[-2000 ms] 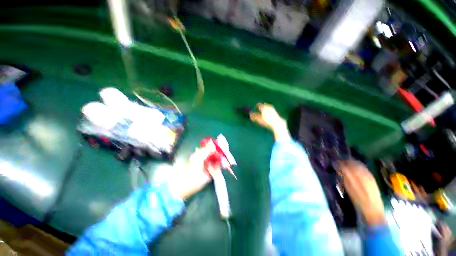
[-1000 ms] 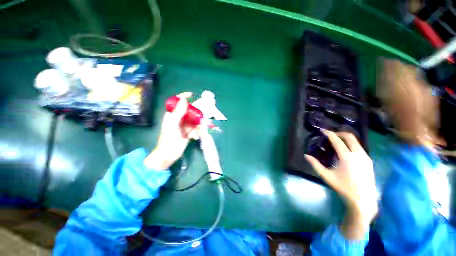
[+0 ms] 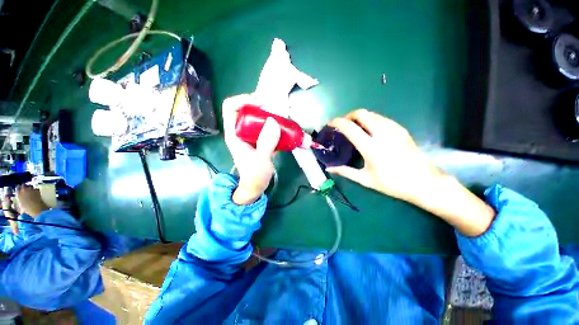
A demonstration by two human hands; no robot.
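Note:
My left hand (image 3: pixel 254 149) is closed around a red glue bottle (image 3: pixel 273 129), lying tilted with its pale nozzle pointing right. My right hand (image 3: pixel 381 149) holds a round black part (image 3: pixel 336 147) by its edge. The nozzle tip is at the face of the part; whether it touches I cannot tell. The white dispensing syringe (image 3: pixel 310 170) with its green cap (image 3: pixel 326 186) lies on the green mat below the bottle, its front partly hidden. A white cloth or paper scrap (image 3: pixel 277 71) lies behind the bottle.
A wrapped controller box (image 3: pixel 159 108) with white bottles (image 3: pixel 108 122) stands left, a yellowish hose behind it. A black tray (image 3: pixel 522 114) with round parts is at the right. A clear hose (image 3: pixel 338 225) loops at the front edge. Another person's hand (image 3: pixel 30 200) is far left.
My right hand has moved from the tray to in front of me and now holds a round black part. The red bottle's nozzle has come to the part. The view has shifted.

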